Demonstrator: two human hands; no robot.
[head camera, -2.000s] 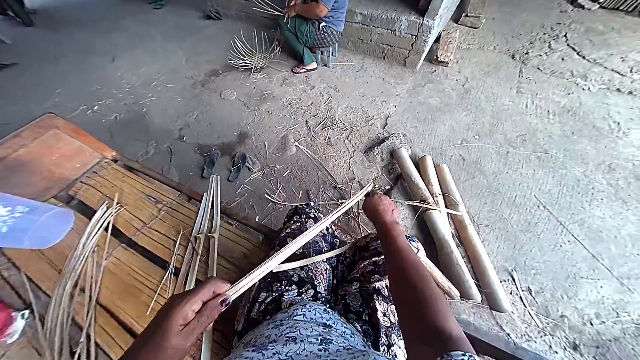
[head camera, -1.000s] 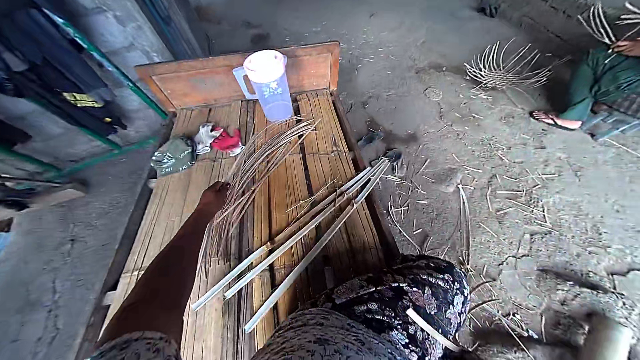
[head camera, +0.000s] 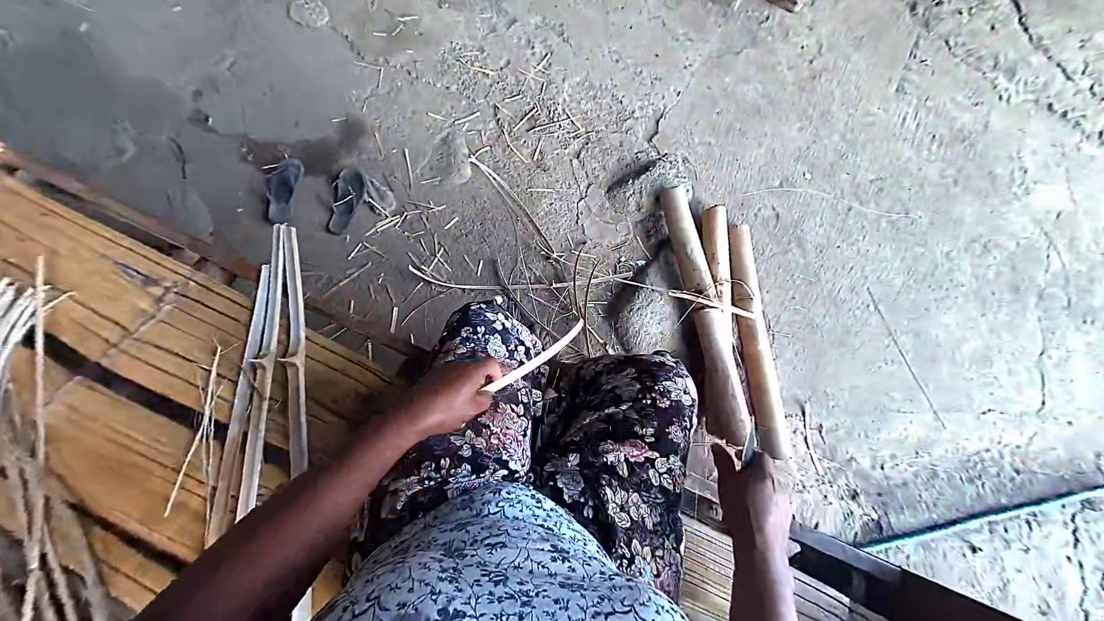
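My left hand (head camera: 453, 398) is closed around one end of a short, pale, curved strip (head camera: 539, 358), which rises over my left knee. To the right of my lap, my right hand (head camera: 755, 496) is at the lower ends of several pale bamboo poles (head camera: 720, 371). A small bluish, blade-like piece (head camera: 749, 444) shows between its thumb and fingers; whether it is gripped is unclear. Several long split strips (head camera: 272, 371) lie on the bamboo bench (head camera: 155, 328) to my left. Thinner strips (head camera: 30, 483) are bundled at the far left edge.
Dark slippers (head camera: 345, 200) sit on the concrete floor (head camera: 819, 112) past the bench. Thin offcuts and curled strips (head camera: 509, 285) are scattered before my knees. A rounded stone (head camera: 647, 302) is beside the poles. A dark rail (head camera: 862, 569) runs along the lower right.
The view has swung back right from the bench. My left hand, beside the thin strips a second ago, now holds the curved strip above my lap. The long strips held two seconds ago lie on the bench.
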